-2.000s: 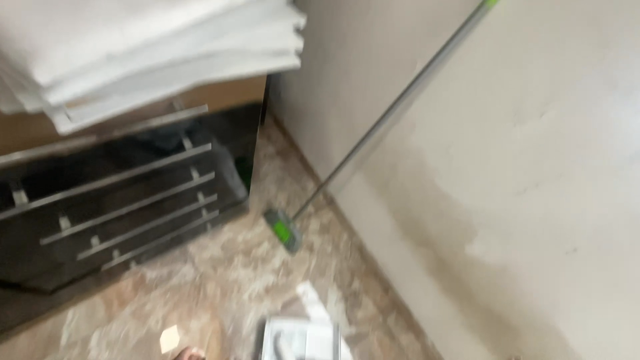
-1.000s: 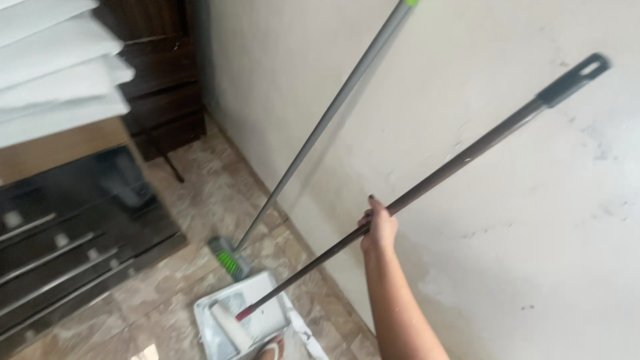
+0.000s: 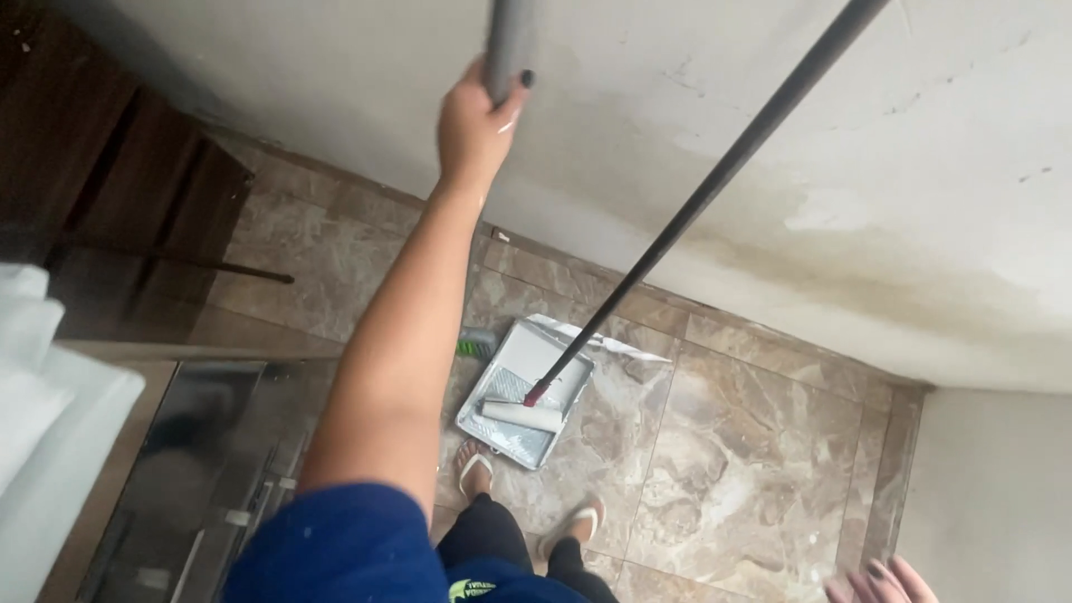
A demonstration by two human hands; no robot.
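Note:
My left hand is closed around the grey handle of a broom; its green and grey head shows partly behind my forearm. My right hand is at the lower right edge, blurred and cut off, fingers spread, with nothing seen in it. A paint roller with a white sleeve rests in a paint tray on the floor. Its long dark pole slants up to the right past the top edge; neither hand in view touches it.
A stained, cracked wall runs along the tiled floor. At left are dark wooden furniture, a glossy black drawer unit and a pile of white sheets. My feet in white flip-flops stand by the tray.
A second ago a hand gripped the roller's dark pole and the broom stood unheld; now my left hand holds the broom. The view has swung down and to the right.

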